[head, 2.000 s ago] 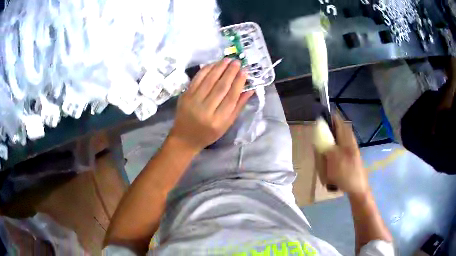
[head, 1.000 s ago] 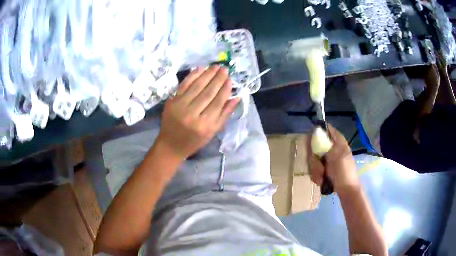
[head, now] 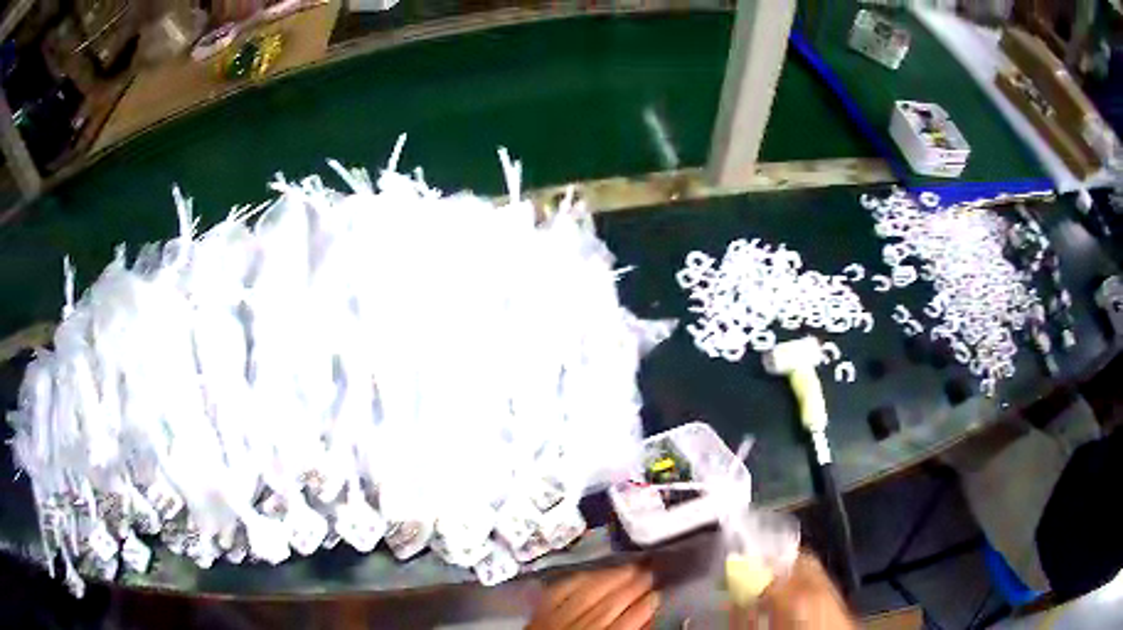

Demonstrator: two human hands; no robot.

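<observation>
A white socket housing sits open at the bench's front edge, with a green circuit board and yellow block inside. A clear bag around the cord hangs blurred at its right front corner. My right hand, blurred and cut off by the bottom edge, is closed around a short cream-yellow stub tool. My left hand is below the housing, partly out of frame; its palm side is hidden. The mallet lies on the bench right of the housing, its black grip over the edge.
A large heap of bagged cords with white plugs at the front covers the left bench. White U-clips lie in two piles behind and right of the mallet. A green belt runs behind; white units stand at upper right. A person's dark sleeve is at right.
The view has tilted up towards the belt. The mallet has left my right hand and lies on the bench. Both hands have moved off to the near side; my left hand no longer covers the housing.
</observation>
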